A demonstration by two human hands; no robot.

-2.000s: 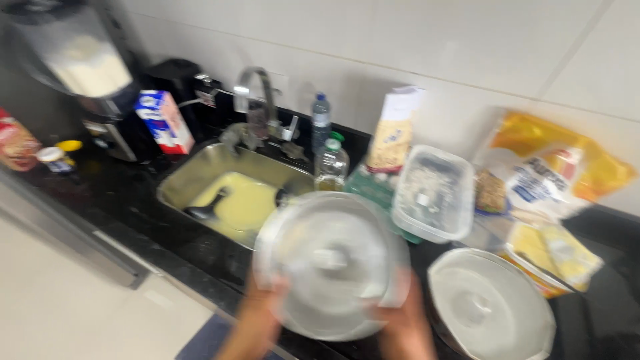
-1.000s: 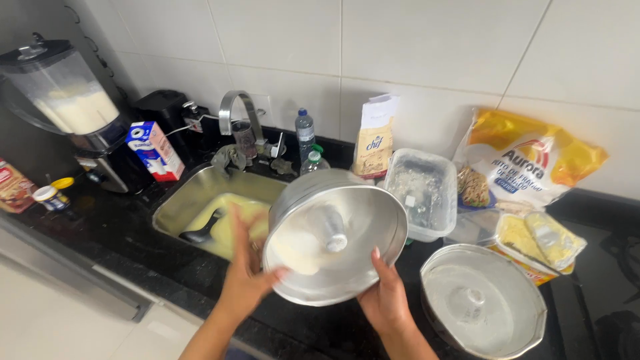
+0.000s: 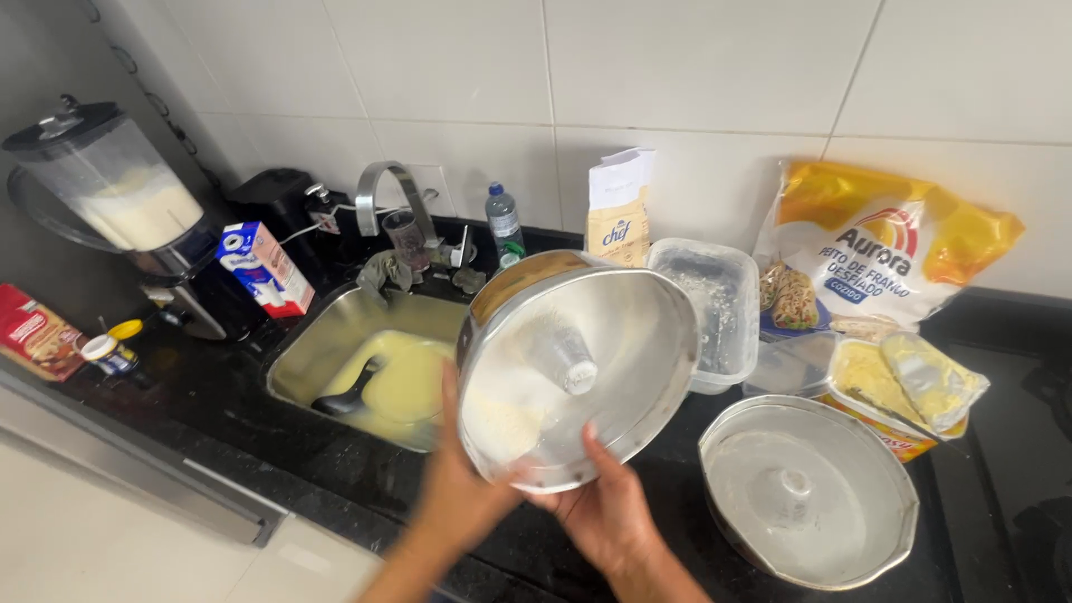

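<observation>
A metal ring cake pan with a central tube (image 3: 636,368) is tilted on its side above the counter edge, its inside dusted with white powder that gathers at the lower left. My left hand (image 3: 469,469), blurred, is at the pan's lower left rim, fingers behind its wall. My right hand (image 3: 607,502) grips the bottom rim, thumb on the inner side. A second ring pan (image 3: 808,494) lies on the counter at the right, its inside whitish. Behind the held pan are a plastic tub with white powder (image 3: 712,310) and a paper flour bag (image 3: 620,213).
A steel sink (image 3: 293,360) at the left holds yellowish liquid and a black ladle (image 3: 347,394). Further left stand a blender (image 3: 138,193), a carton (image 3: 266,270) and a small jar (image 3: 109,353). An open margarine tub (image 3: 879,394) and a plastic food bag (image 3: 888,243) are at the right.
The held pan was nearly level in the blurred earliest frame and is now tilted sideways. My left hand, apart from the rim with spread fingers a second ago, is now against it.
</observation>
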